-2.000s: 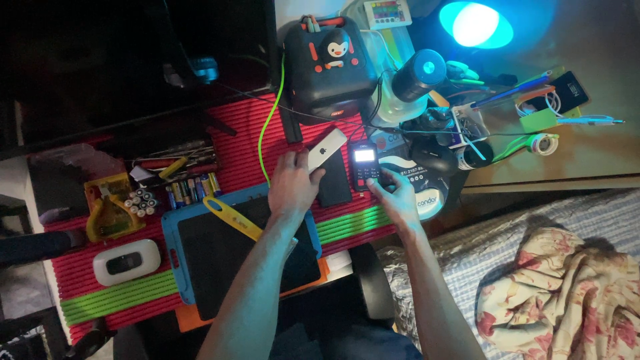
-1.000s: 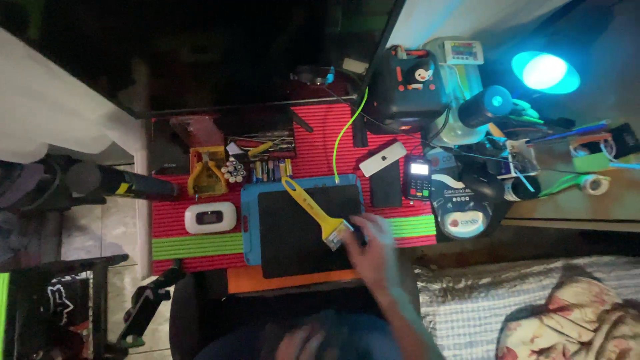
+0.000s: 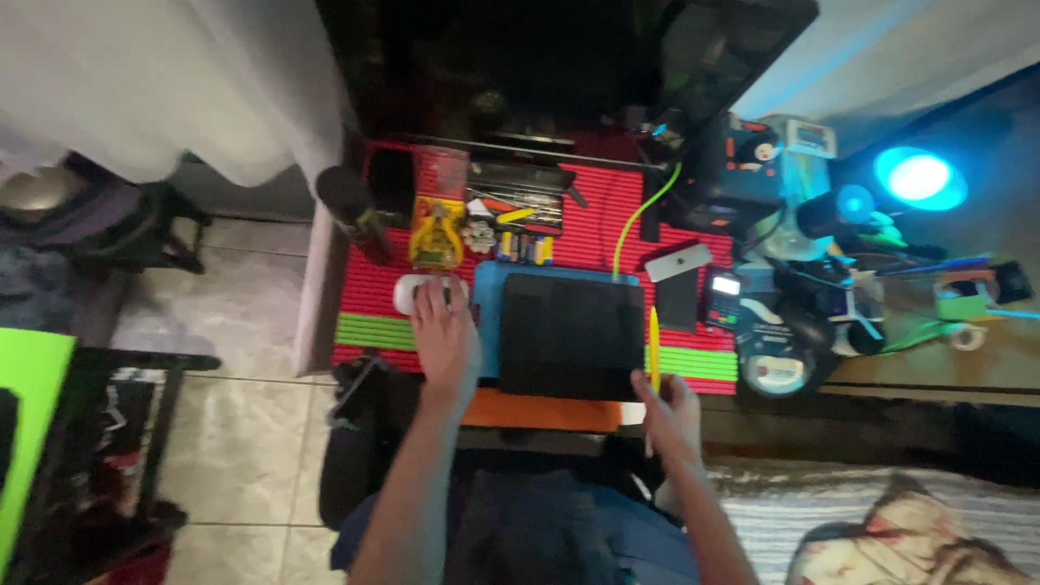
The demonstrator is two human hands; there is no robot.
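Note:
My left hand (image 3: 445,333) lies over a white oval device (image 3: 405,295) on the left of the red ribbed mat (image 3: 605,191); whether its fingers grip it cannot be told. My right hand (image 3: 670,406) grips a paintbrush by its yellow handle (image 3: 654,341), held edge-on beside the right edge of a black flat panel (image 3: 573,333). The panel rests over a blue tray (image 3: 489,317). A silver phone-like device (image 3: 678,262) touches a dark slab (image 3: 676,301), and a card terminal (image 3: 722,299) with a lit screen is to their right.
Yellow-handled pliers (image 3: 437,240), batteries (image 3: 524,248) and a tool tray (image 3: 520,195) sit behind. A dark cylinder (image 3: 351,211) stands at the left edge. A black case (image 3: 731,179), a glowing lamp (image 3: 918,179) and cluttered cables are at the right. A large dark screen (image 3: 528,73) overhangs the back.
The paintbrush, which lay on the black panel, is now in my right hand at the panel's right side. My left hand has come onto the white device. The view has shifted left.

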